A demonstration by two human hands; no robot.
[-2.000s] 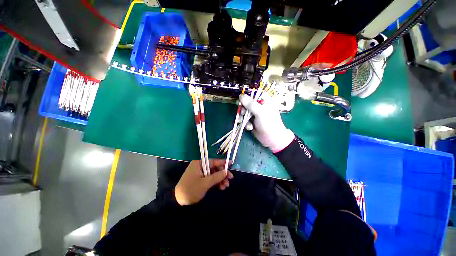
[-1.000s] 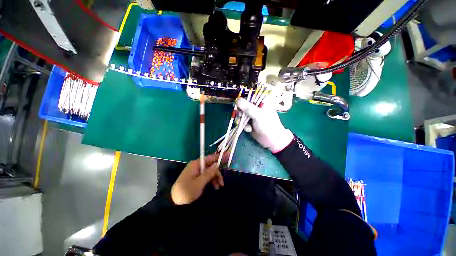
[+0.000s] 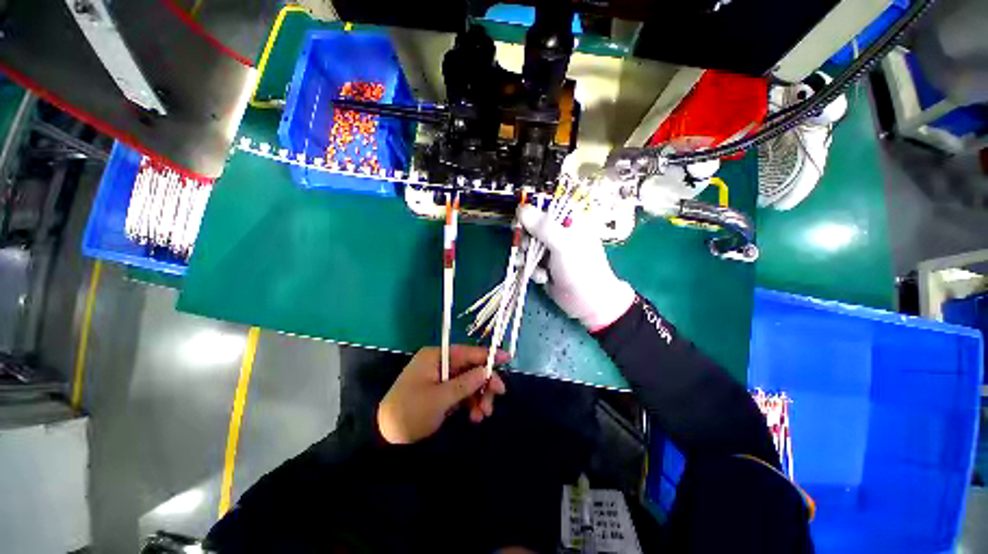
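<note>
My left hand [image 3: 431,396], bare, is near the bench's front edge and holds the lower ends of white wire leads. One lead [image 3: 446,292] stands out on the left, with a dark red band and an orange tip at the black crimping applicator [image 3: 493,141]. My right hand [image 3: 580,265], in a white glove, holds a fanned bunch of leads [image 3: 498,303] by their upper part, right of the applicator's front. One lead of these runs down to my left fingers. The silvery terminal strip [image 3: 325,165] runs from the left into the applicator.
A blue bin [image 3: 308,87] with small orange-red parts is left of the applicator. A blue tray [image 3: 108,222] of leads is far left. A large blue tote [image 3: 867,400] is at right. A black ribbed hose [image 3: 802,114] and metal fitting [image 3: 720,222] are upper right.
The separate lead at the applicator has moved slightly right since a second ago. Two leads were there two seconds ago; one shows now. My left hand has shifted slightly right. My right hand has barely moved.
</note>
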